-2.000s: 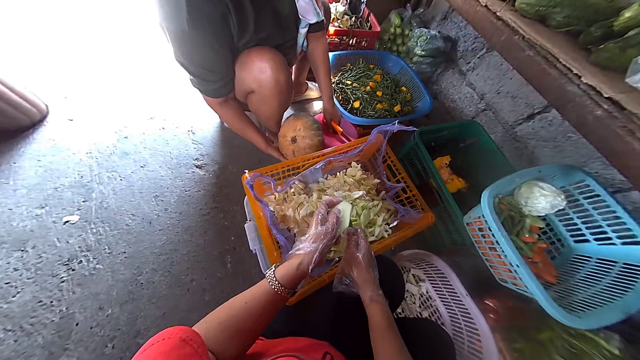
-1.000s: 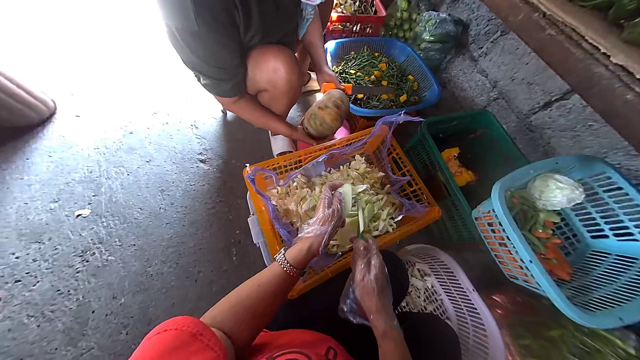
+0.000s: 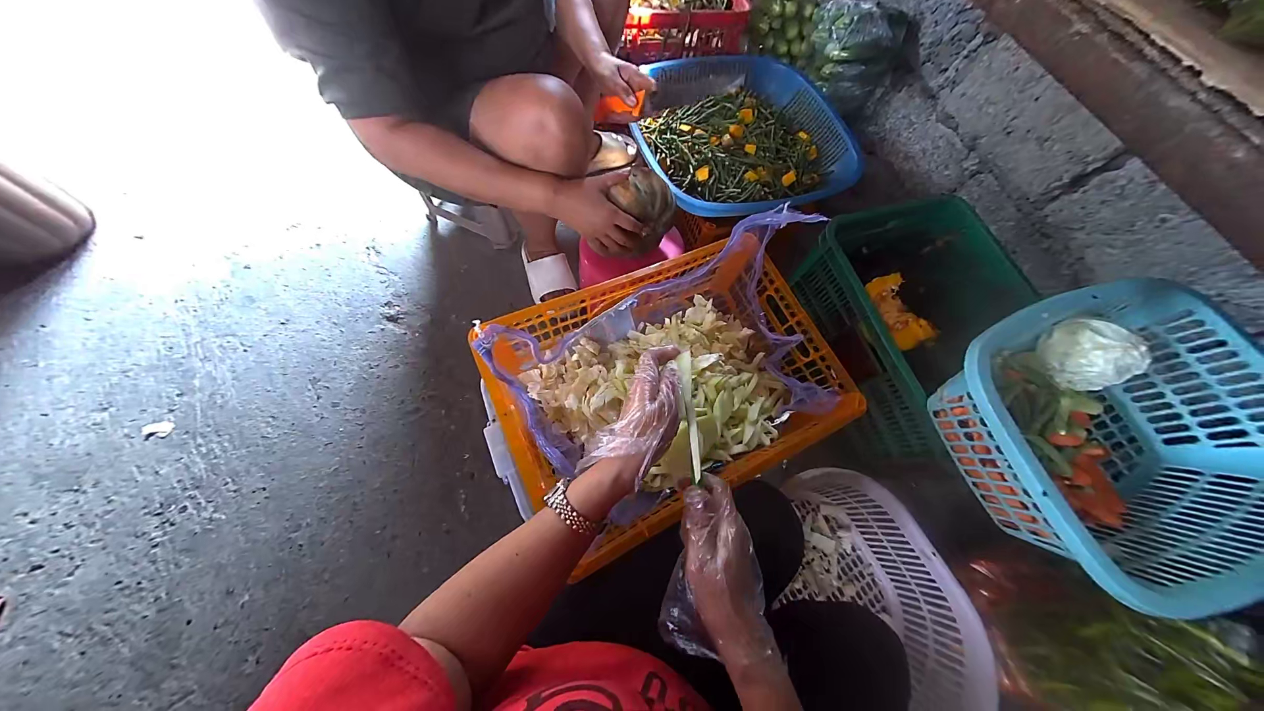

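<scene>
My left hand [image 3: 642, 415], in a clear plastic glove with a metal-band watch at the wrist, is over the orange plastic crate [image 3: 849, 403]. Its fingers lie close together beside a pale green vegetable piece [image 3: 673, 456]; whether they grip it is unclear. My right hand [image 3: 716, 553], gloved too, is closed on the green handle of what looks like a narrow knife [image 3: 692, 425], its pale blade pointing up and away, beside my left palm. Cut pale vegetable pieces [image 3: 741, 405] lie in the crate on a purple net lining [image 3: 533, 400].
Across the crate, a crouching person holds a squash [image 3: 644, 202] and an orange-handled knife [image 3: 624, 104] over a pink container [image 3: 632, 262]. A blue basket [image 3: 844, 183] holds cut greens. Right are a green crate [image 3: 997, 237], a light-blue basket [image 3: 973, 385] and a white basket [image 3: 973, 632].
The other person's knife has moved up and away from the squash, which now sits lower, over the pink container. My hands have stayed over the near part of the orange crate.
</scene>
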